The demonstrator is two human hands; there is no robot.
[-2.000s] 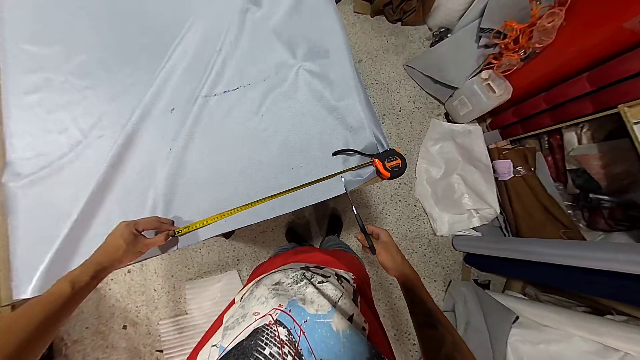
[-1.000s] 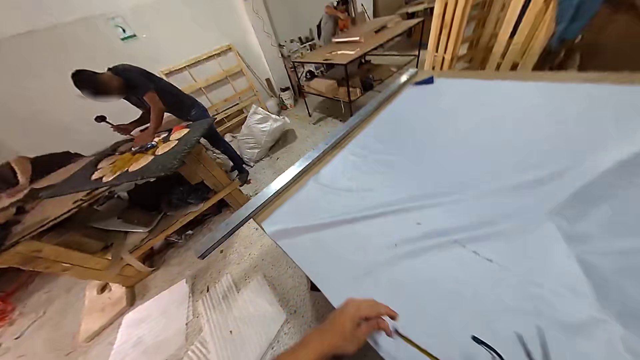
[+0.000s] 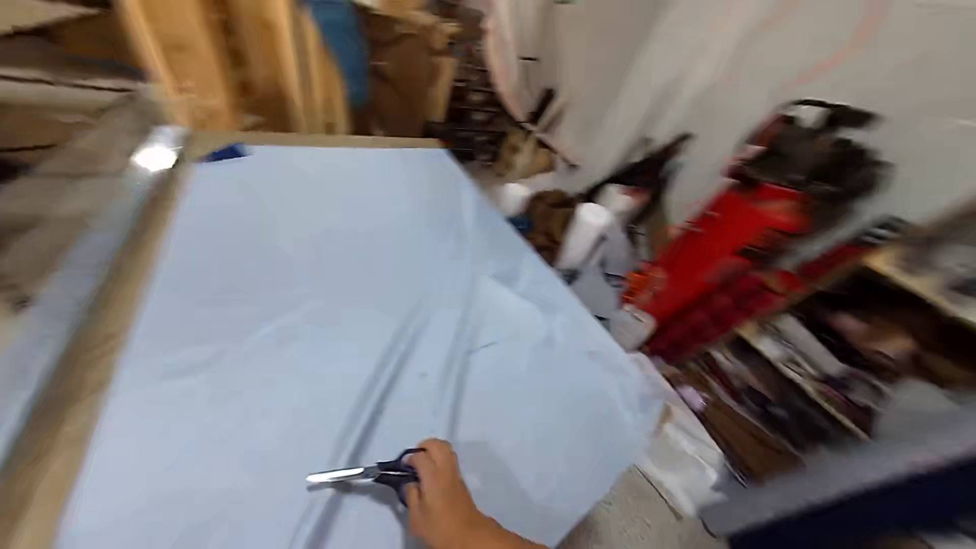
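Note:
Near the bottom middle of the head view, my right hand grips a pair of scissors by the dark handles. The metal blades look closed together and point left, over a large light blue-grey sheet of fabric. Soft folds and a small dark mark show on the sheet. My left hand is outside the picture, and the tape measure does not show either.
A metal bar lies along the table's wooden edge at left. Wooden slats stand beyond the far edge. Red rolls, a cluttered shelf and a blurred grey roll are at right.
The view has swung widely, to the left and then back right. My left hand, seen earlier at the tape measure's end, has gone out of view. The scissors are now over the fabric.

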